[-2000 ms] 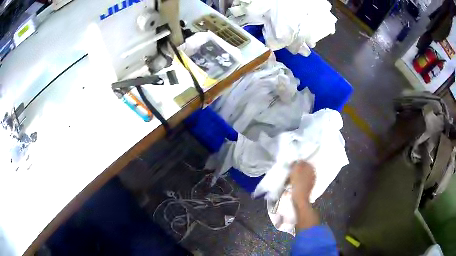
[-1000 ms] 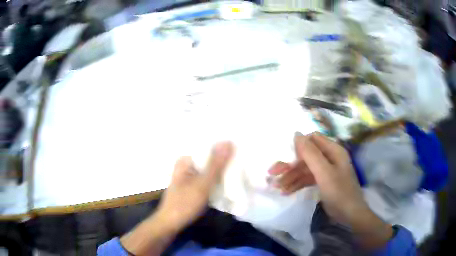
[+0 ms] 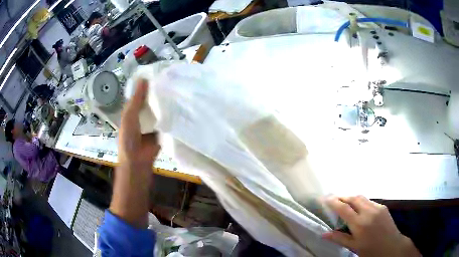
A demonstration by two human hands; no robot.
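A large white garment piece (image 3: pixel 211 115) hangs stretched between my two hands above the table's front edge. It has loose folds and a beige-looking patch near its middle. My left hand (image 3: pixel 138 135) is raised at the left and grips the upper end of the cloth. My right hand (image 3: pixel 360 221) is low at the right and pinches the cloth's lower end. The presser foot and needle area (image 3: pixel 370 113) shows on the table at the right, apart from the cloth.
The white sewing table (image 3: pixel 402 175) lies beyond my right hand, with a blue tube (image 3: pixel 372 21) at its back. Another machine (image 3: pixel 103 93) and a red-topped thread cone (image 3: pixel 143 53) stand at the left. White cloth (image 3: pixel 201 242) lies below. People sit at the far left.
The view has swung left from the blue bin and the table's right end. The cloth, bunched between both hands a second ago, is now spread, with my left hand raised.
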